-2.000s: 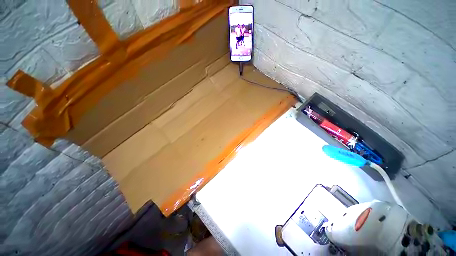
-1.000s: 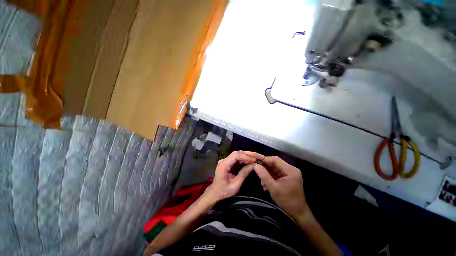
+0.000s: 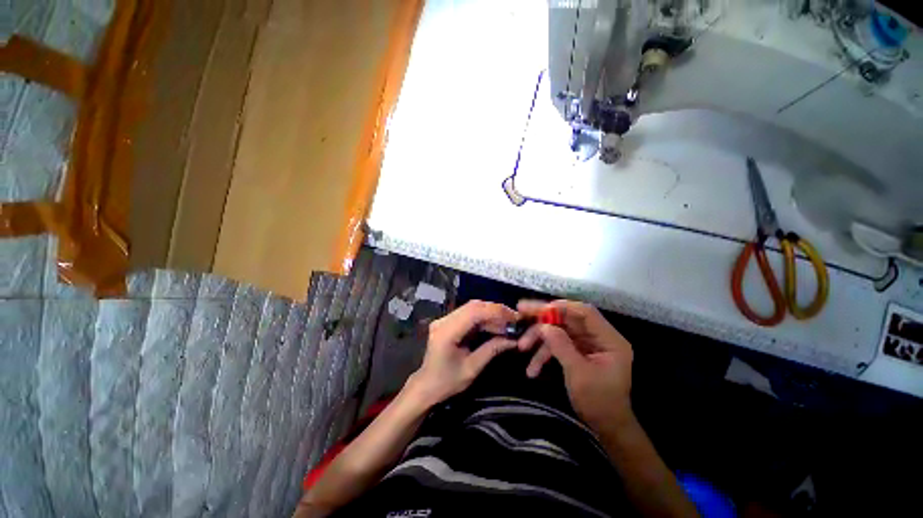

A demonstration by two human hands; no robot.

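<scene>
My left hand [image 3: 455,349] is in front of my body, below the white table's front edge. Its fingertips pinch a small dark round piece [image 3: 514,329], perhaps a bobbin case. My right hand [image 3: 597,359] is close beside it. Its thumb and fingers pinch a small bright red piece [image 3: 552,317], perhaps a bobbin. The two pieces are close together; I cannot tell whether they touch. Fingers cover parts of both, and the right fingertips are slightly blurred.
The sewing machine head [image 3: 708,91] is at the upper right. Scissors [image 3: 774,248] with red and yellow handles lie on the white table [image 3: 445,192]. A cardboard guard [image 3: 283,132] with orange tape [image 3: 380,132] is at the left. A blue round piece [image 3: 889,30] is on the machine arm.
The view has swung down from the phone corner to my hands. Since a second ago, the hands have parted slightly, and a red piece now shows at my right fingertips.
</scene>
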